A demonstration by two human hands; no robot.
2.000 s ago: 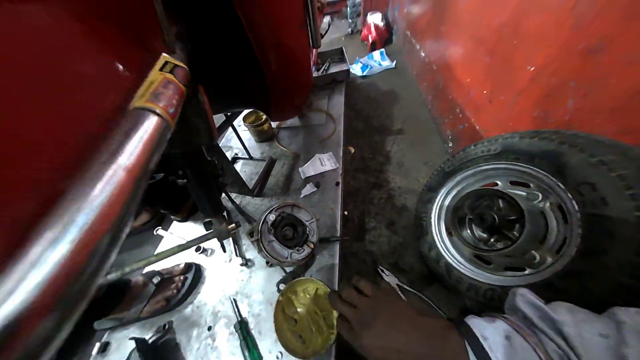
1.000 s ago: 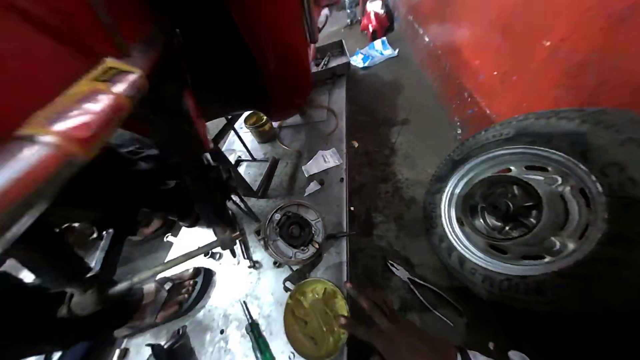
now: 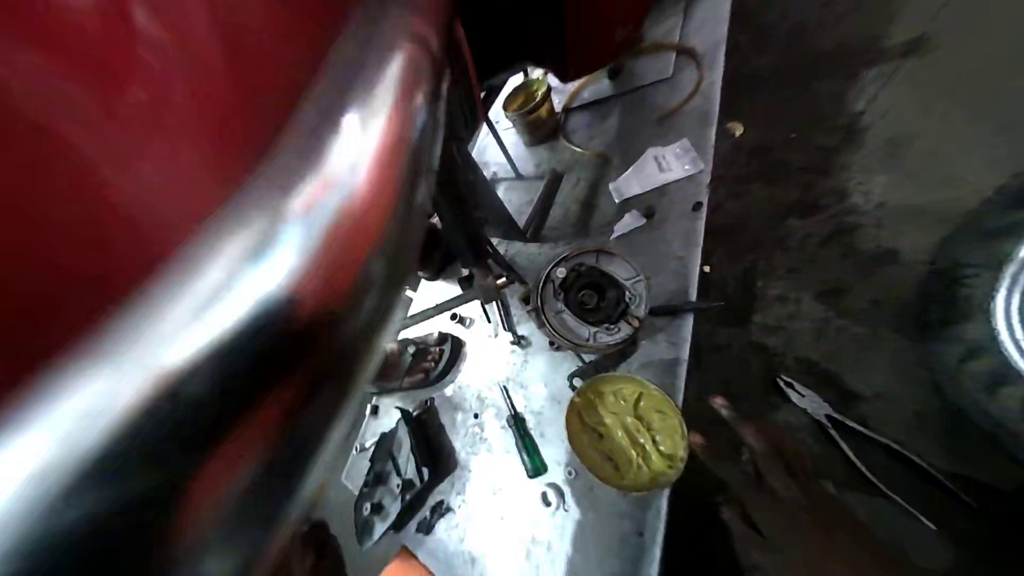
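My right hand point(image 3: 768, 472) is blurred, low over the dark floor, just right of an open tin of yellow-green grease point(image 3: 627, 432). Its fingers are apart, with nothing seen in them. My left hand cannot be made out. On the metal platform, above the tin, lies a round brake plate with brake shoes point(image 3: 592, 298). A green-handled screwdriver point(image 3: 524, 440) rests left of the grease. Pliers point(image 3: 832, 420) lie open on the floor, right of my hand. A second tin point(image 3: 532, 110) stands farther back.
A blurred shiny metal tube point(image 3: 320, 208) crosses the left side, near the camera. A person's sandalled foot point(image 3: 420, 362) is beyond it. Black parts point(image 3: 392, 480), a small ring point(image 3: 552, 496) and torn paper point(image 3: 658, 170) lie on the platform. A wheel point(image 3: 1012, 304) shows at the right edge.
The view has shifted closer over the platform and the wheel has mostly left it. My right hand, at the grease tin's rim earlier, is now a little apart from it.
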